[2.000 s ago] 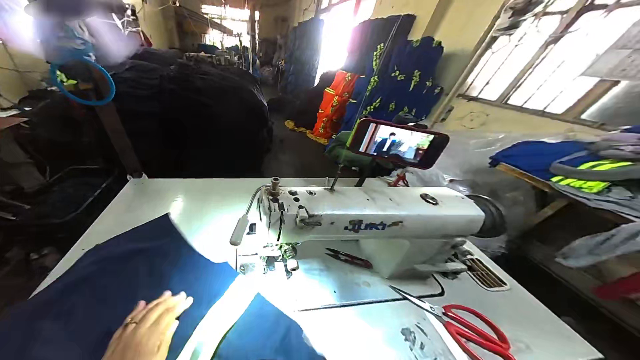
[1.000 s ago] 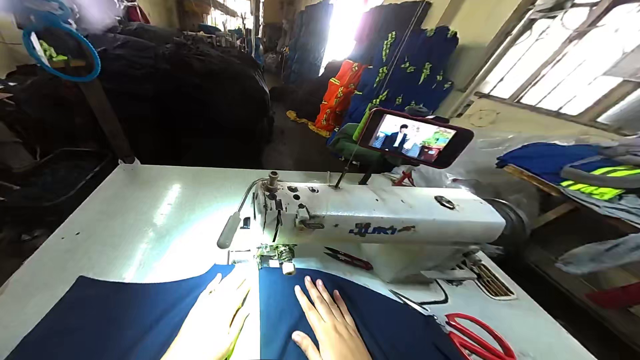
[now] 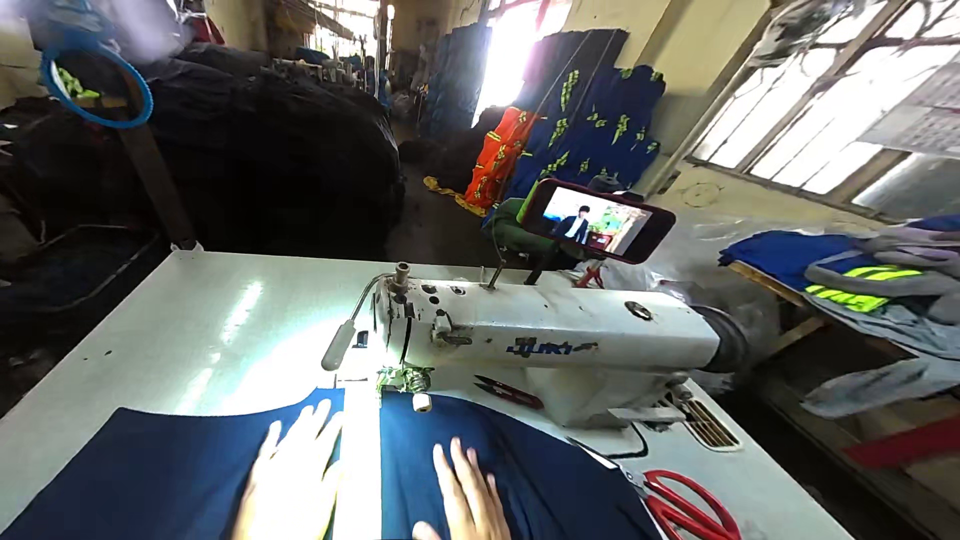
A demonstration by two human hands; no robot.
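Observation:
Navy blue fabric (image 3: 172, 457) with a pale, brightly lit strip (image 3: 360, 457) down its middle lies on the white table under the needle area of a Juki sewing machine (image 3: 555, 326). Flat on the cloth left of the strip rests my left hand (image 3: 292, 472), fingers apart and pointing to the machine. My right hand (image 3: 465, 491) lies on the cloth right of the strip, fingers slightly spread. Neither hand grips anything. Red-handled scissors (image 3: 686, 506) sit at the lower right, blades partly covered by the cloth. Thread snips (image 3: 508, 391) lie behind the fabric, near the machine's base.
A phone (image 3: 598, 220) showing a video is mounted behind the machine. Dark cloth is heaped (image 3: 300, 150) beyond the white table (image 3: 202, 300). Folded garments (image 3: 862, 277) lie on a shelf at right. A blue ring (image 3: 97, 86) hangs at upper left.
My right hand, out of view two seconds ago, is on the cloth. The fabric has come to lie under the needle area and over part of the scissors.

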